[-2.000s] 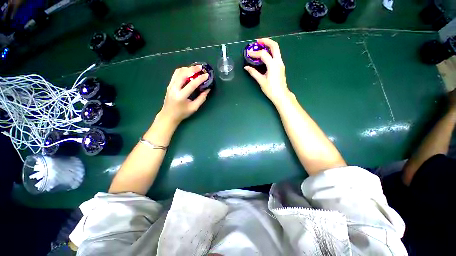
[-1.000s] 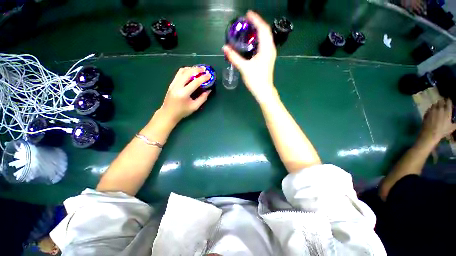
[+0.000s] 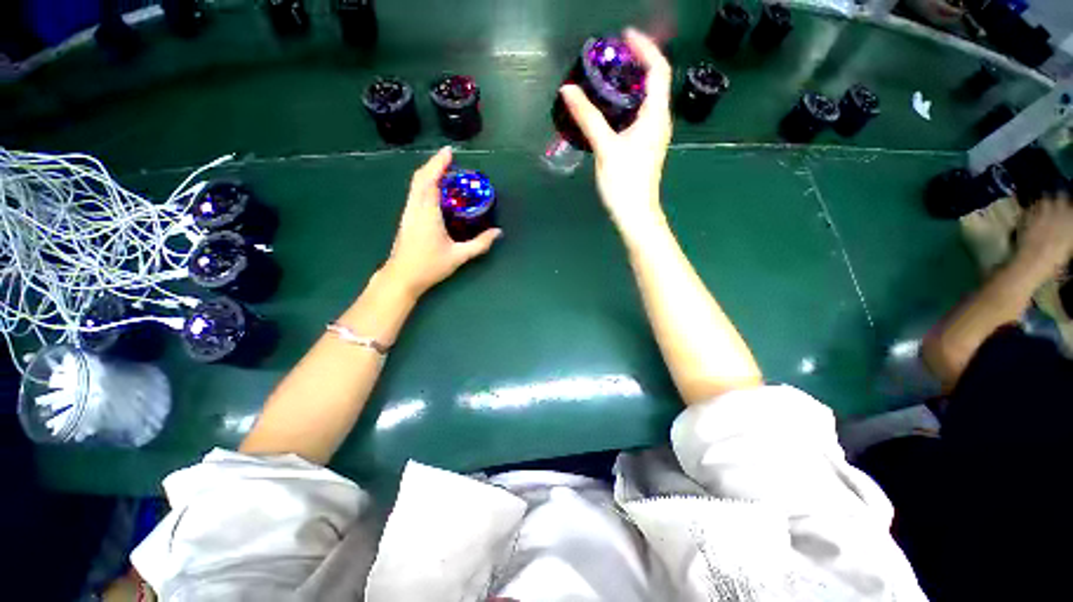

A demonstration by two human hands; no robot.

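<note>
A lamp unit (image 3: 468, 202) glowing blue and red stands upright on the green bench. My left hand (image 3: 426, 241) is curled round its left and near sides, thumb and fingers beside it. My right hand (image 3: 632, 135) is shut on a second lamp unit (image 3: 612, 73) with a purple and red glow, further forward. Its fingers are on the right side and the thumb at the near left. A small clear bottle (image 3: 562, 153) shows partly below this lamp; its upper part is hidden.
White cables (image 3: 88, 241) lie tangled at left, with several lamp units (image 3: 219, 259) beside them. A clear tub (image 3: 92, 398) of white sticks is at the near left. More black units (image 3: 457, 106) stand beyond the seam. Another person's hands (image 3: 1035, 241) are at the right.
My left fingers have lifted off the top of their lamp, now uncovered. My right hand has carried its lamp up and forward from beside the bottle. The view has shifted.
</note>
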